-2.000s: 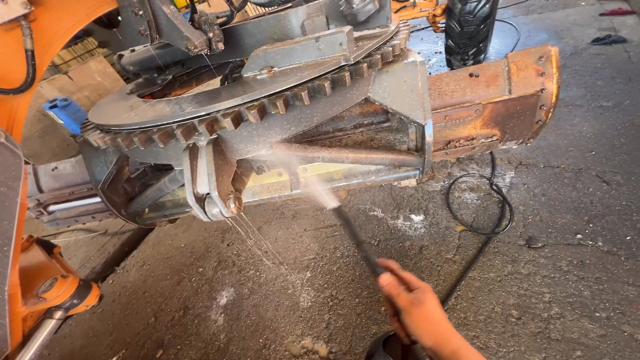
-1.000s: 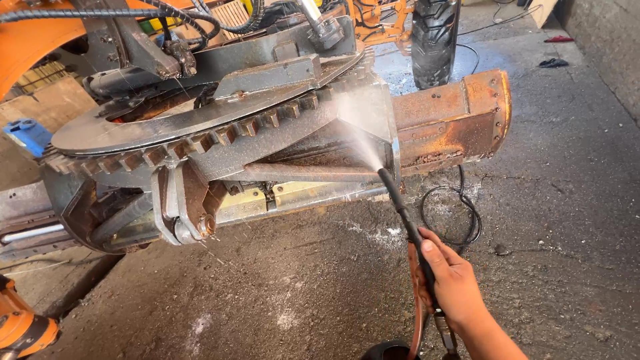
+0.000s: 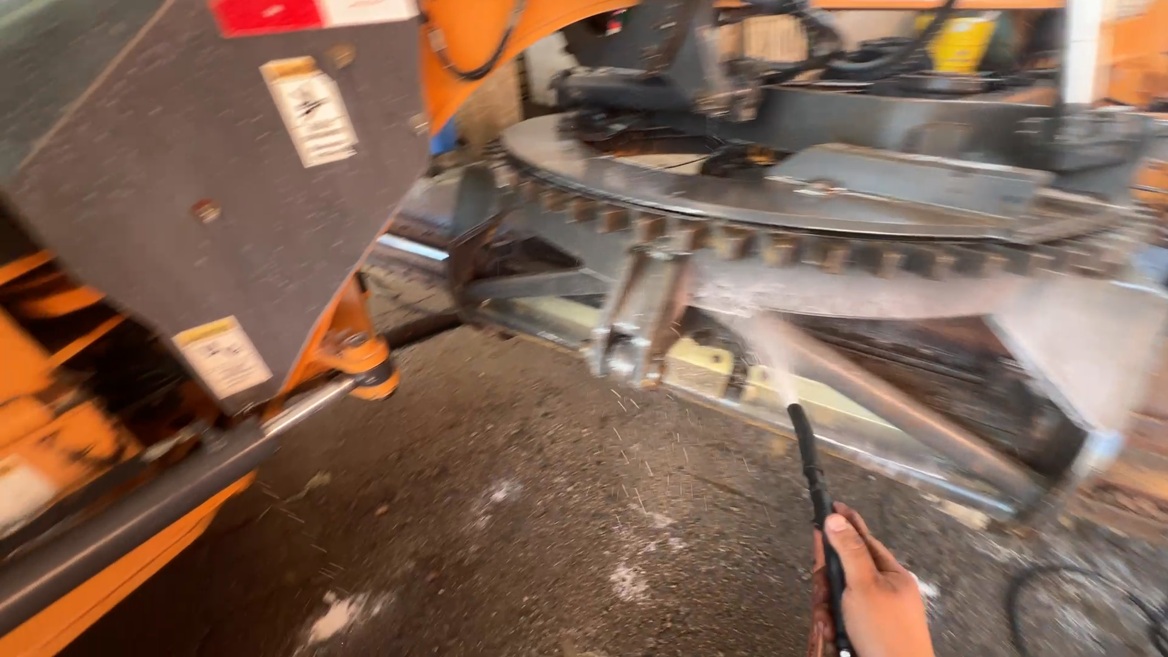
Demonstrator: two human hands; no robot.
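Note:
My right hand, at the lower right, is closed around the black spray lance of a pressure washer. A white jet leaves its tip and strikes the steel below the toothed circle ring of an orange machine, apparently a motor grader. The jet lands just right of a steel bracket that hangs under the ring. A rusty diagonal brace runs down to the right beside the spray. Drops fall beneath the bracket. A reddish-brown part next to the lance is too blurred to name. My left hand is not in view.
On the left stand a dark grey machine plate with warning stickers and a hydraulic cylinder with a bright rod. A black hose lies coiled on the rough, wet-looking floor at the lower right.
The view has swung left, bringing in the grey plate. The jet has moved from the grey plate at the ring's right side to the area beside the bracket. My right hand still holds the lance.

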